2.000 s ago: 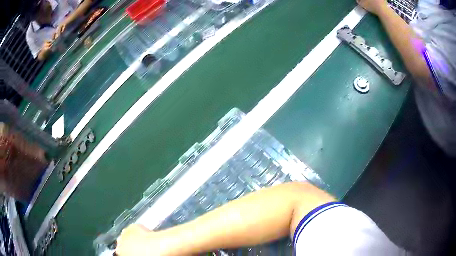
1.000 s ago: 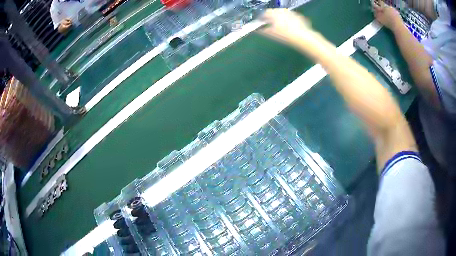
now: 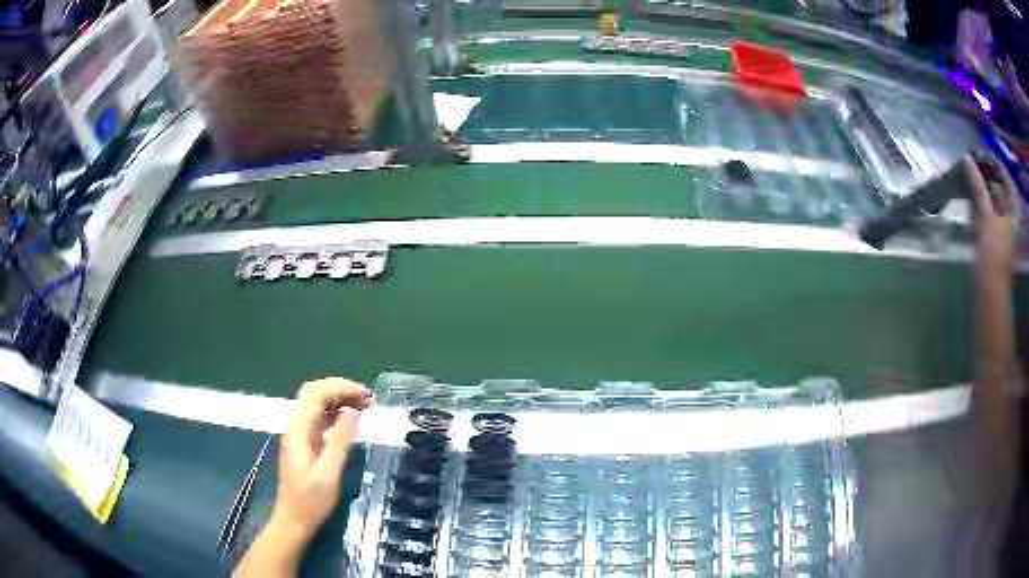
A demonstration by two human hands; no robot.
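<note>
A clear blister tray [image 3: 632, 395] lies in front of me at the near edge of the green surface. Its two leftmost slot rows hold dark round components [image 3: 492, 452]; the other rows look glassy. My left hand [image 3: 316, 452] is at the tray's upper left corner, fingers bent; whether it pinches anything is unclear. My right hand [image 3: 993, 198], blurred at the right edge, holds a dark grey carrier fixture [image 3: 920, 209] tilted above the far white strip. Thin silver tweezers [image 3: 240, 502] lie left of the tray, partly behind my left forearm.
Two fixtures lie ahead on the left: a scalloped one [image 3: 314, 260] and another [image 3: 217, 209] behind it. A copper-brown stack [image 3: 276, 85] stands beyond. A red bin [image 3: 767, 73] and another clear tray [image 3: 779, 169] are across the belt. A yellow-backed paper [image 3: 90, 452] lies at left.
The view has swung left. My right hand, earlier at the near tray and then reaching across the belt, now holds a fixture at the far right. My left hand has come into view.
</note>
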